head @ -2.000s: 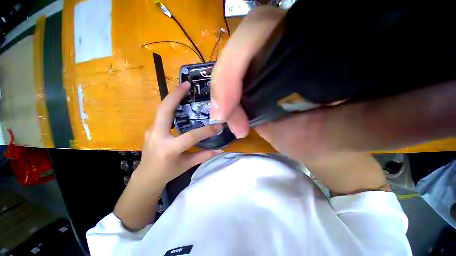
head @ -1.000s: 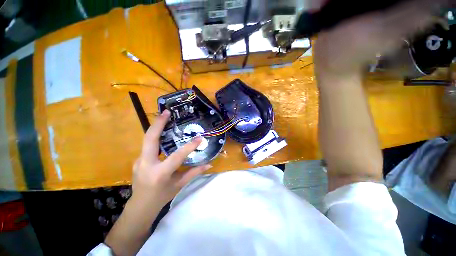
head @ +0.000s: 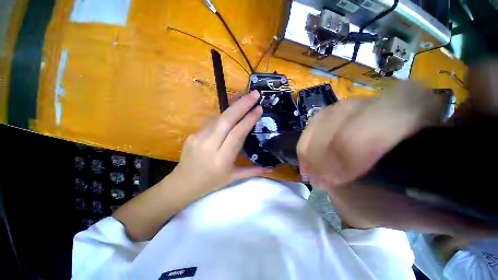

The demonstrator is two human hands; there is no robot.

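The open black appliance housing (head: 266,123) lies on the orange bench with a white toothed disc inside. My left hand (head: 215,143) rests on its left side, fingertips at the rim. My right hand (head: 355,134) grips the black electric screwdriver (head: 437,164), blurred and large at the right; its dark tip end reaches over the housing near the disc. Whether a screw is at the tip cannot be told. A second black shell (head: 316,98) lies right of the housing, partly hidden by my right hand.
The twin screw feeder (head: 349,33) stands at the far edge. A flat black strip (head: 219,79) and a sleeved cable (head: 232,34) lie left of and beyond the housing. Another person's sleeve (head: 469,265) shows at lower right.
My right hand has come back from the feeder side and brought the screwdriver over the housing. My left hand still rests on the housing. The camera view has shifted.
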